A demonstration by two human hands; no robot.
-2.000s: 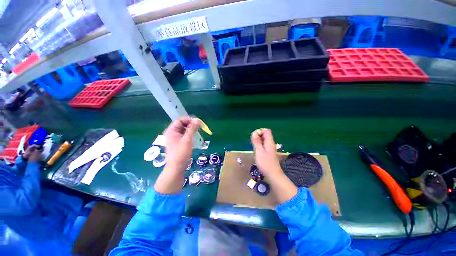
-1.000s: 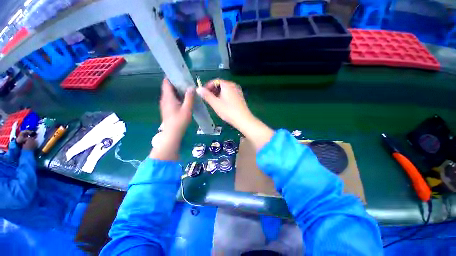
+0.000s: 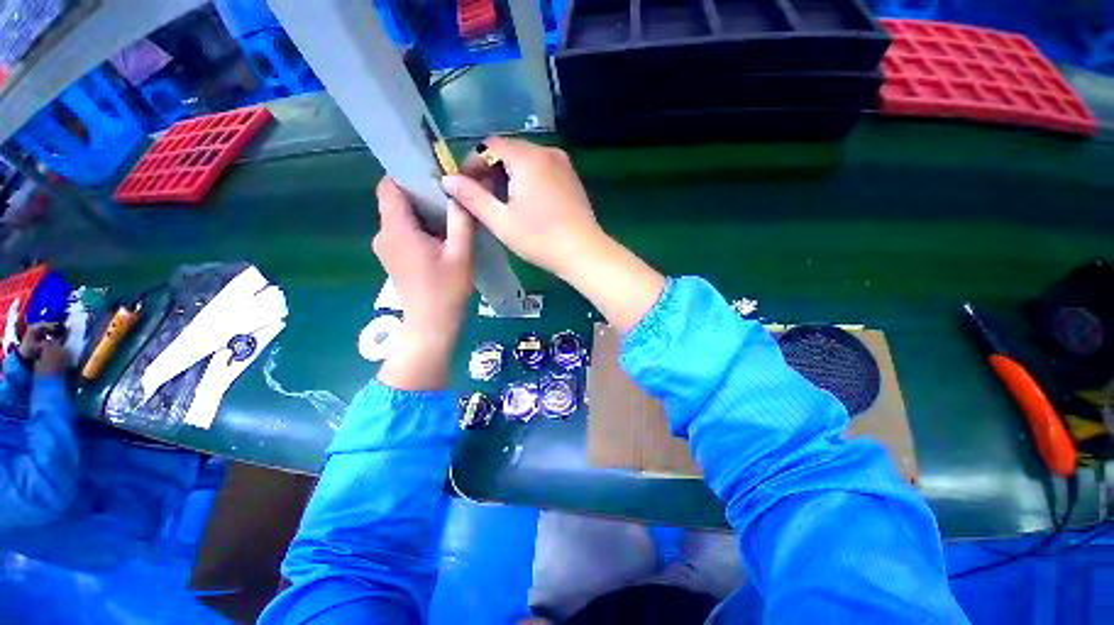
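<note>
My left hand (image 3: 422, 266) is at the grey metal upright (image 3: 367, 92), fingers on its left side and thumb on its right. My right hand (image 3: 538, 205) is beside it, thumb tip at the lower end of a narrow yellow strip (image 3: 445, 158) against the upright. A small yellow and dark piece (image 3: 490, 156) shows at my right fingers. Several shiny round units (image 3: 520, 399) lie left of the tan board (image 3: 629, 421). A round black mesh grille (image 3: 831, 369) lies on the board.
Black trays (image 3: 721, 92) and a red grid tray (image 3: 977, 73) stand at the back. Another red tray (image 3: 193, 155) is back left. White strips (image 3: 220, 342) lie left. An orange-handled tool (image 3: 1032, 415) with a cord lies right. Another person's hand (image 3: 47, 352) is far left.
My hands have come together at the upright. The yellow strip, earlier in my left hand, is now at the upright by my right thumb. The view has shifted.
</note>
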